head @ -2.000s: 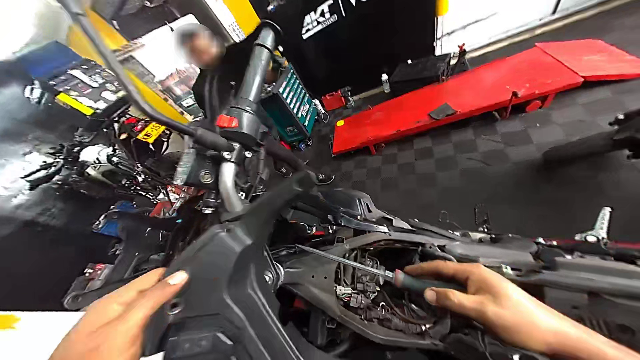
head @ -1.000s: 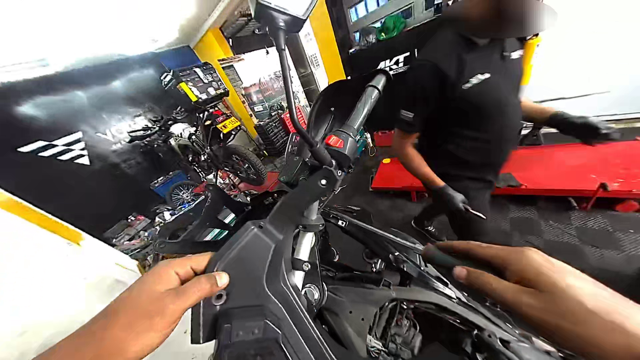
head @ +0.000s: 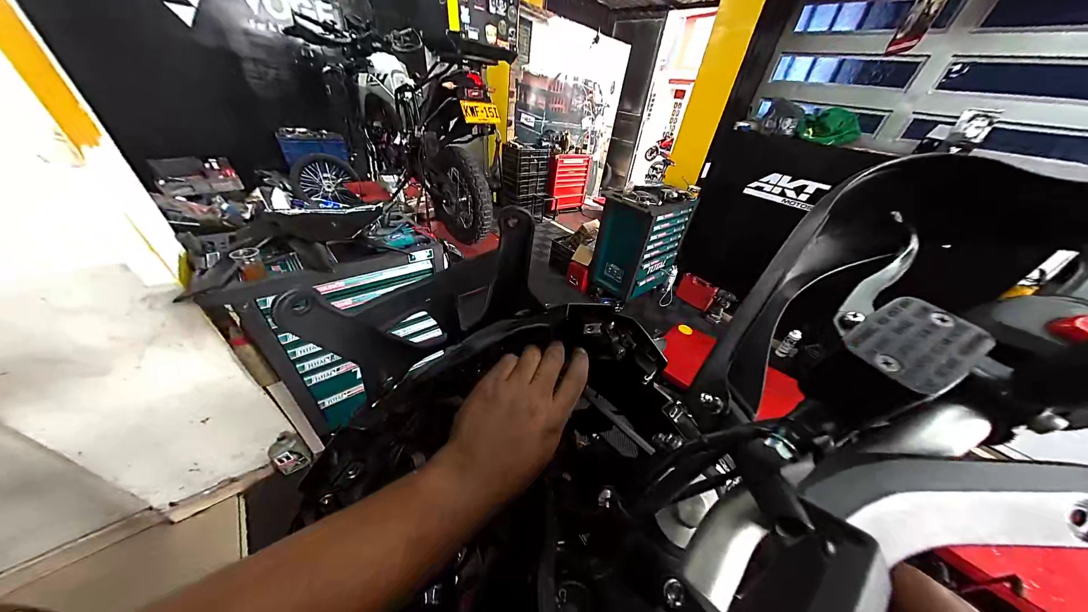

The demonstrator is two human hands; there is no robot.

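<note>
My left hand (head: 523, 408) reaches over the front of a motorcycle, its back toward me and its fingers bent over the black front fairing (head: 561, 319). Its fingertips lie at the inner edge of the fairing; whether they grip it is hidden. Right of the hand are black cables (head: 705, 450) and the brake fluid reservoir cap (head: 922, 344) on the handlebar. A black handguard (head: 765, 280) curves around the bar. Only a small part of my right hand (head: 922, 591) shows at the bottom right, behind the bodywork; its fingers and anything in them are hidden.
A green tool cabinet (head: 327, 408) with parts on top stands close beyond the fairing. Farther back are another green tool cabinet (head: 637, 246), a red drawer chest (head: 568, 183) and a parked motorcycle (head: 459, 170). A white wall (head: 110, 374) is at left; a red platform (head: 778, 391) lies beyond the handguard.
The view has swung strongly toward the motorcycle's front. My left hand has left the dark body panel and is at the front fairing. My right hand, earlier holding a screwdriver, is mostly hidden. The co-worker is out of view.
</note>
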